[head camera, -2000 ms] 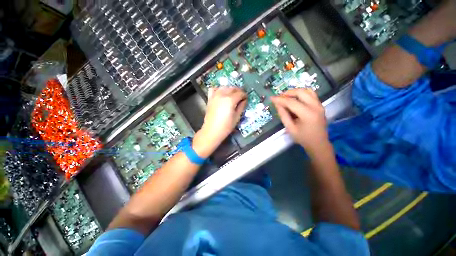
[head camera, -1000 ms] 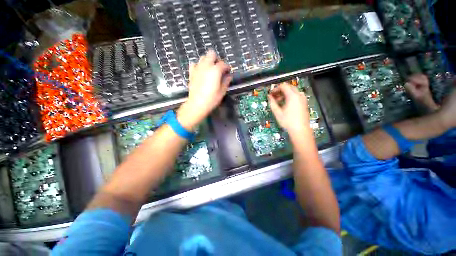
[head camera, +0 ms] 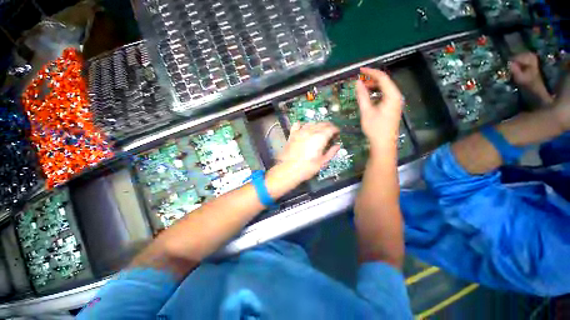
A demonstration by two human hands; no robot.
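Observation:
Green circuit boards [head camera: 310, 111] with silvery parts and orange dots lie in a two-by-two group on a dark board carrier [head camera: 357, 159] in front of me. My left hand [head camera: 307, 147], with a blue wrist strap [head camera: 262, 188], is over the lower left of this group, fingers bent. My right hand [head camera: 380, 106] is raised over the upper right boards, thumb and forefinger curved near an orange part. The fingertips of both hands are too blurred to tell whether they hold a small component.
A clear blister tray [head camera: 231, 47] of components lies behind the track. An orange component heap [head camera: 59, 125] and a smaller component tray [head camera: 125, 84] are at the left. More boards [head camera: 219, 149] lie on both sides. Another person's arm [head camera: 528, 125] reaches in from the right.
My left hand has come back from the blister tray to the boards. My right hand has risen slightly and moved right. The view has shifted, and a white wire shows in the bay beside the carrier.

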